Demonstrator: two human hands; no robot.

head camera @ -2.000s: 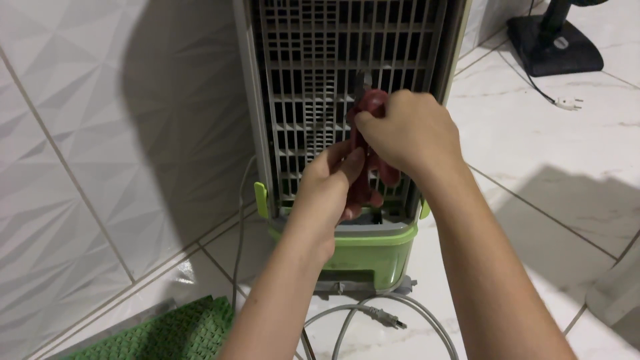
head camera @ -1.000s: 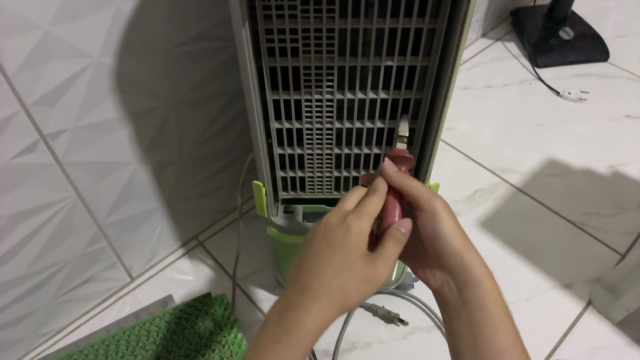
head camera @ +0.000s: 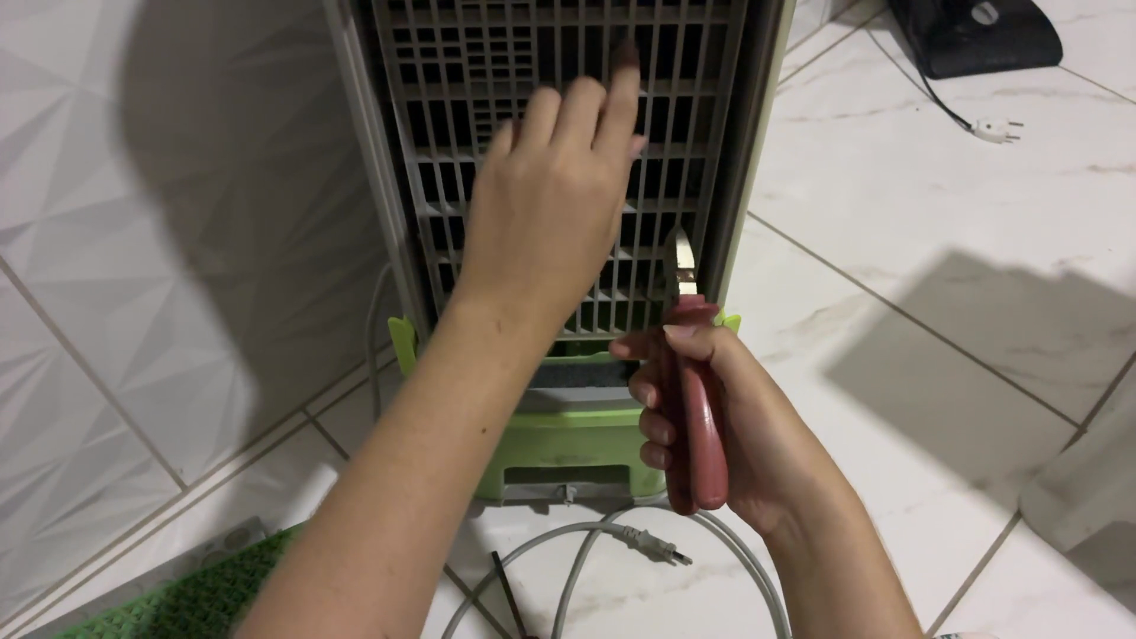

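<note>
A tall appliance with a grey plastic grille (head camera: 453, 182) and a green plastic tank (head camera: 568, 439) at its base stands upright. Over the upper middle of the grille lies my left hand (head camera: 559, 177), its index finger stretched to the slats; no tool shows in it, and its palm side is hidden. My right hand (head camera: 737, 399) grips red-handled cutting pliers (head camera: 701, 417) by their handles, at the grille's lower right, jaws pointing up. Green tabs (head camera: 403, 344) stick out at both lower sides of the appliance.
A grey power cord with a plug (head camera: 652, 543) loops on the tiled floor before the appliance. A green textured mat (head camera: 195, 590) lies at the lower left, near the tiled wall (head camera: 80, 355). A black base (head camera: 981, 35) and a white plug (head camera: 994, 130) are at the upper right.
The left hand has left the pliers and moved up onto the grille. The right hand keeps the pliers, now lower right. Both hands were together at the pliers before.
</note>
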